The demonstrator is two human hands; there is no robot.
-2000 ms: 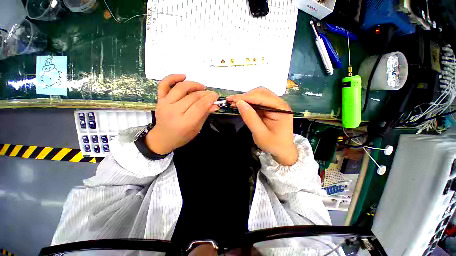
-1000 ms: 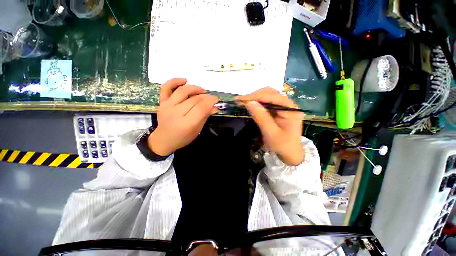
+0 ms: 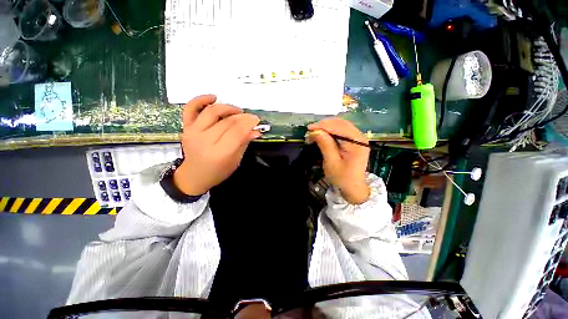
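Observation:
My left hand (image 3: 215,146) pinches a small silver-and-dark part (image 3: 263,128), seen edge-on, over the bench's front edge; it may be a watch body, but most of it is hidden by the fingers. My right hand (image 3: 339,152) holds thin dark tweezers (image 3: 349,140) pencil-like, a short gap to the right of the part. The tool's tip is hard to make out at the fingertips. On the white gridded sheet (image 3: 205,62) lie several tiny gold parts (image 3: 293,74) in a row.
A black watch housing (image 3: 301,7) lies at the sheet's top. Right are pen-like tools (image 3: 385,59), a green-handled tool (image 3: 423,115) and a white tub (image 3: 468,75). Clear cups (image 3: 38,19) stand left. A white watch tray (image 3: 134,163) is below the bench edge.
My right hand and the tweezers have drawn away from the small part, opening a gap. My left hand still holds the part. The whole view has shifted slightly.

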